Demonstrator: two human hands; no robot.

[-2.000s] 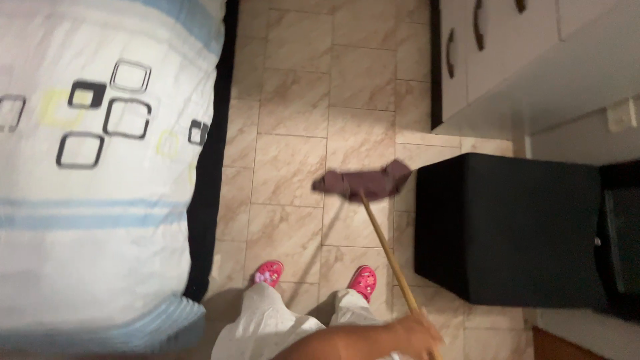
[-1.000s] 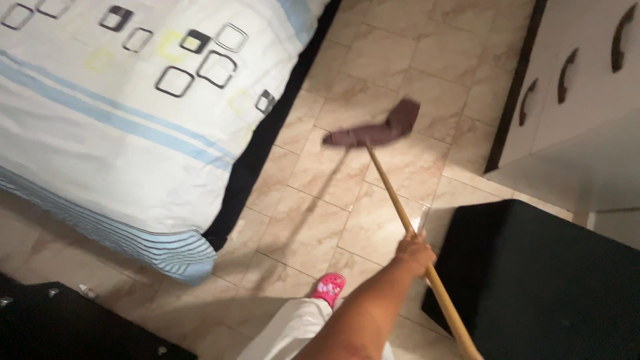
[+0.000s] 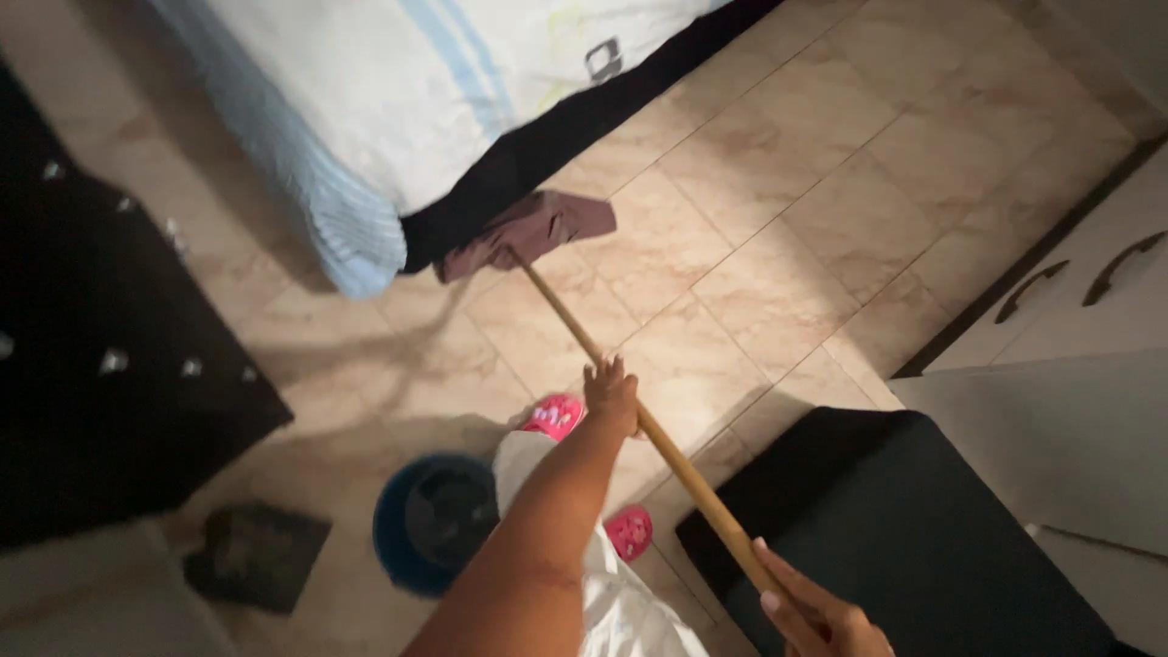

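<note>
A long wooden pole (image 3: 680, 464) runs from the lower right up to a mauve cloth (image 3: 547, 228) draped over its far end. The cloth lies on the tiled floor against the dark base of the bed. My left hand (image 3: 613, 392) is around the middle of the pole, its fingers partly hidden. Near the pole's upper end, my right hand (image 3: 817, 611) grips it at the bottom edge of the view. What holds the cloth to the pole is hidden under the fabric.
A bed with a white and blue cover (image 3: 365, 100) stands at the upper left. Behind my legs is a blue bucket (image 3: 392, 529), beside a dark mat (image 3: 260, 557). A black padded block (image 3: 876, 529) and white drawers (image 3: 1031, 319) are at right, dark furniture (image 3: 100, 365) at left.
The cloth has moved from the open floor to the bed's edge. Both hands now show on the pole, where one showed before. The view has turned, bringing the bucket and mat into sight.
</note>
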